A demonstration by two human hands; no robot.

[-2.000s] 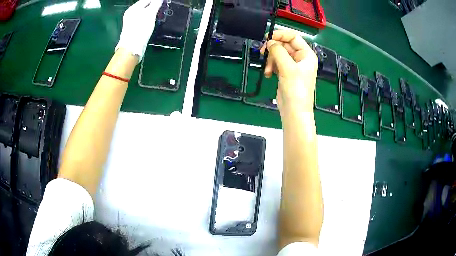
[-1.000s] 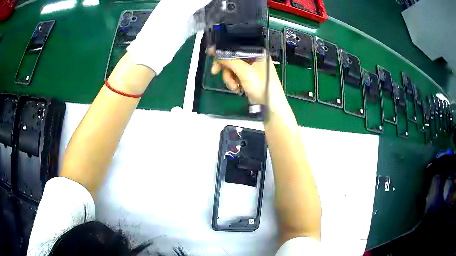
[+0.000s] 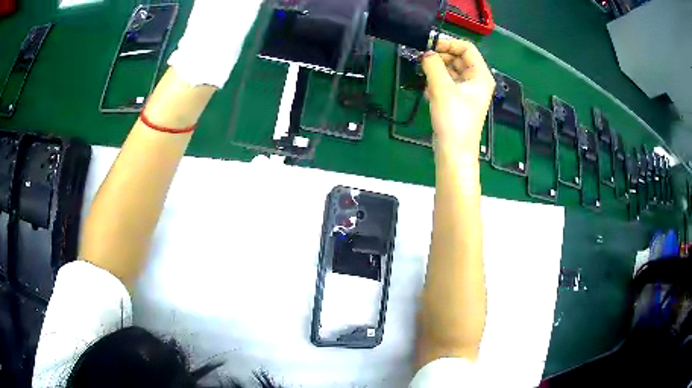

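A phone housing (image 3: 357,261) with black rim, clear film at its camera end and a small white label lies on the white work sheet (image 3: 220,250). My bare right hand (image 3: 459,87) pinches the right edge of a raised black middle frame (image 3: 404,19), whose top is cut off by the picture edge. My white-gloved left hand (image 3: 216,38) is at the top edge, its fingers out of the picture. Beside it is a blurred, see-through-looking frame (image 3: 303,38) with a white label at its lower end; whether the glove holds it cannot be told.
Several middle frames (image 3: 507,125) stand in a row on the green surface (image 3: 205,125), with others at left. A black tray (image 3: 45,189) is at the left edge, a red tray (image 3: 474,15) at the far side. A white strip (image 3: 287,106) crosses the green surface. Small pieces (image 3: 573,279) lie right of the sheet.
My left hand moved right, then back left. My right hand dipped under a frame and moved back up right. The frames on the green surface at far left have shifted left.
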